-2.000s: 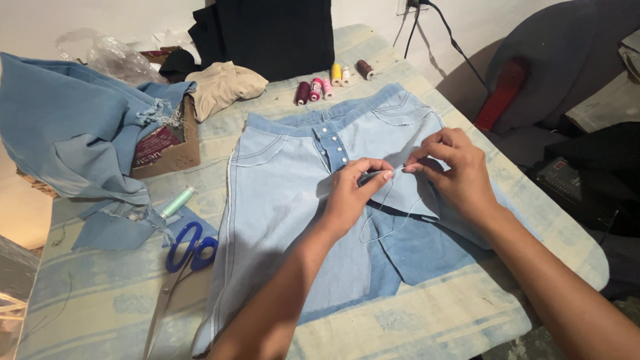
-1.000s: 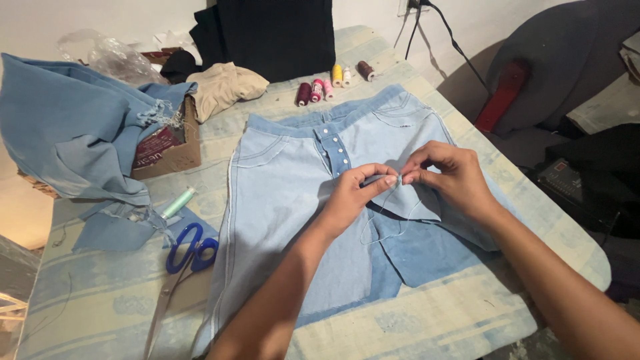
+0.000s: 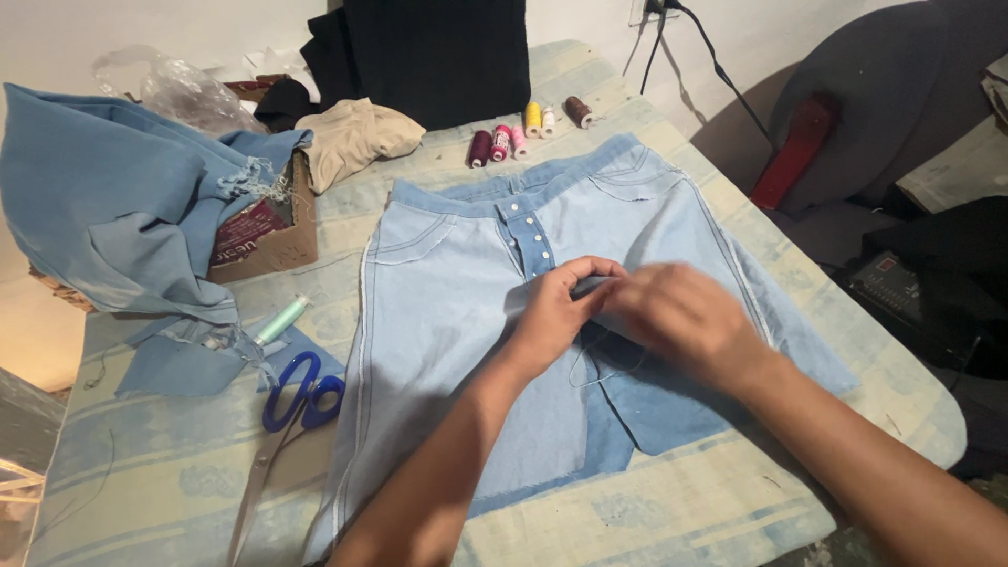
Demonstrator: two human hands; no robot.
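Note:
Light blue denim shorts (image 3: 441, 315), inside out, lie on the cloth-covered table, with a buttoned fly placket (image 3: 533, 236) at the waist. My left hand (image 3: 555, 311) pinches a fold of the denim below the fly between thumb and fingers. My right hand (image 3: 681, 323) is blurred and lies close against the left one; what its fingers hold cannot be made out. A loop of pale thread (image 3: 579, 370) hangs under the hands over the darker denim.
Blue-handled scissors (image 3: 303, 394) and a mint-green thread spool (image 3: 282, 320) lie left of the shorts. Several small spools (image 3: 501, 143) stand beyond the waistband. A cardboard box (image 3: 303, 228) with draped denim (image 3: 118, 197) is at the left. Black cloth (image 3: 441, 63) lies at the back.
My right hand was a sharp pinch beside the left fingertips one second ago and is now blurred by motion, its back turned more upward. The left hand keeps its place on the denim.

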